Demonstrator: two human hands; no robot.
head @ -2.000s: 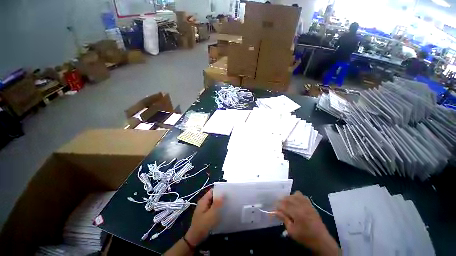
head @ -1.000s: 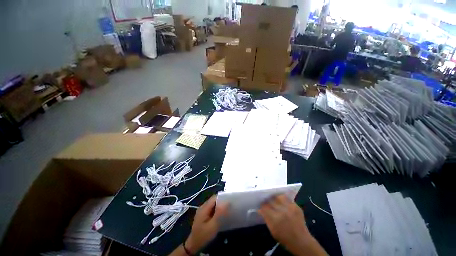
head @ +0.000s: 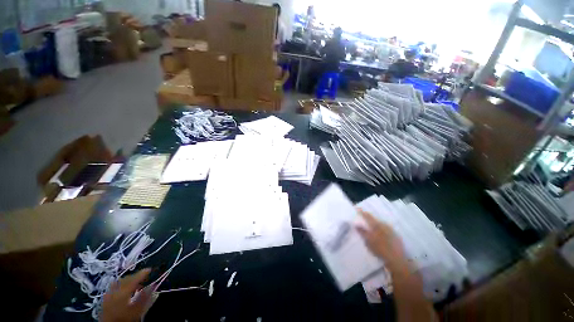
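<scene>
My right hand point(head: 382, 240) grips the right edge of a white panel point(head: 332, 248). The panel is tilted, slightly blurred, with a greyish cable or raised part on its face. It is over the left side of a fanned stack of panels point(head: 422, 229) at the right. My left hand point(head: 128, 298) is low at the left, at the near edge of the white cable pile point(head: 104, 264). Its fingers overlap cables; whether they hold one is unclear. Overlapping white panels point(head: 248, 220) lie in a row in the middle of the dark green table.
A second cable heap point(head: 202, 124) and a yellow sticker sheet point(head: 146, 182) lie farther back. Large leaning panel stacks point(head: 390, 135) stand at the back right. An open carton point(head: 44, 236) is beside the table's left edge. Small white scraps lie near the front. A person point(head: 332, 50) is in the background.
My right hand has carried the panel right to the fanned stack. My left hand has let go of the panel and moved left to the cable pile. The view has turned right.
</scene>
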